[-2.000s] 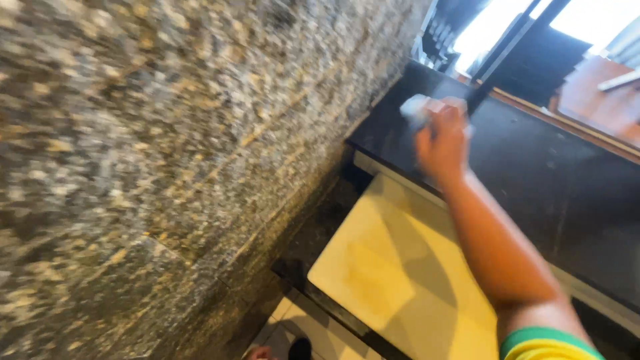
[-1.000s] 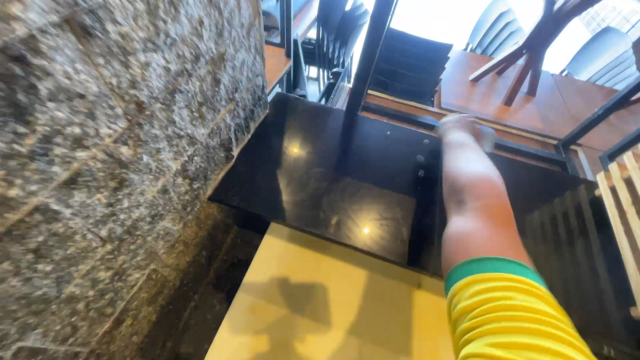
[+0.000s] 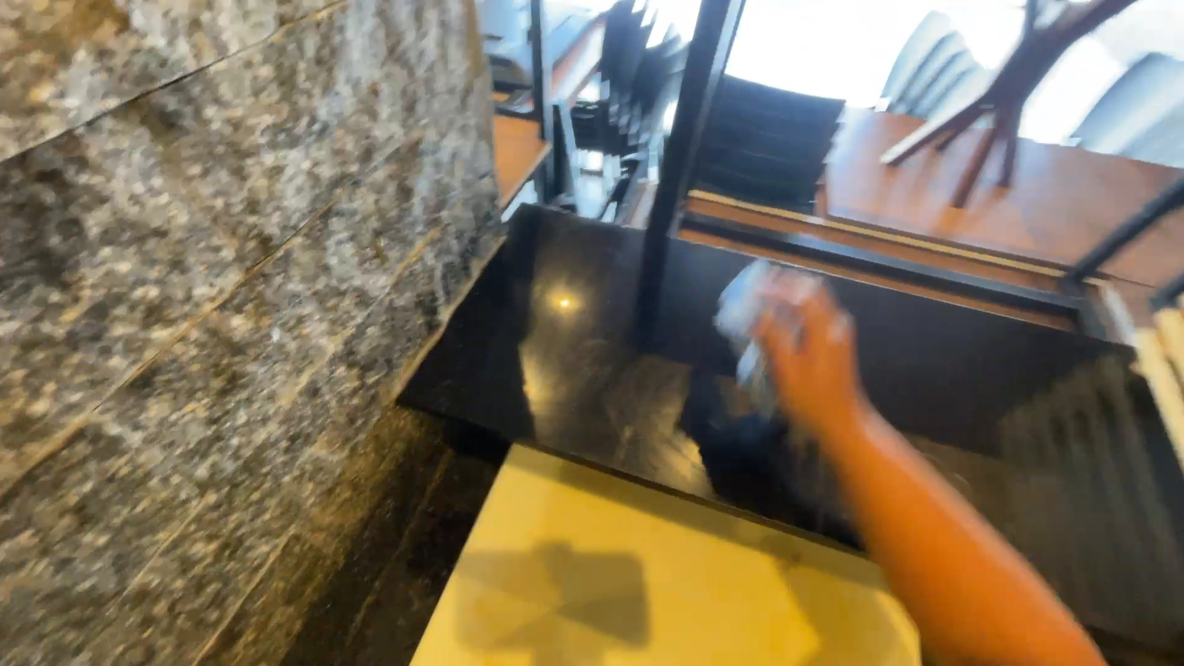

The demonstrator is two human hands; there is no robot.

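Note:
My right hand [image 3: 807,347], blurred by motion, is closed around a crumpled pale blue-white cloth [image 3: 743,314]. Both are over the glossy black countertop [image 3: 601,370], which shows bright light reflections. Whether the cloth touches the surface is hard to tell from the blur. My bare forearm reaches in from the lower right. Nearer to me than the black top lies a yellow board or tabletop [image 3: 684,564] with shadows on it. My left hand is out of view.
A rough stone wall [image 3: 231,277] borders the counter on the left. A black metal post [image 3: 680,157] rises at its back edge. Behind stand stacked dark chairs [image 3: 772,139] and a brown wooden table [image 3: 1017,194] with table legs on it. Light wooden slats [image 3: 1167,370] are at the right.
Since one second ago, my right hand has come back from the counter's rear edge toward its middle, and the cloth shows more clearly. The view has shifted.

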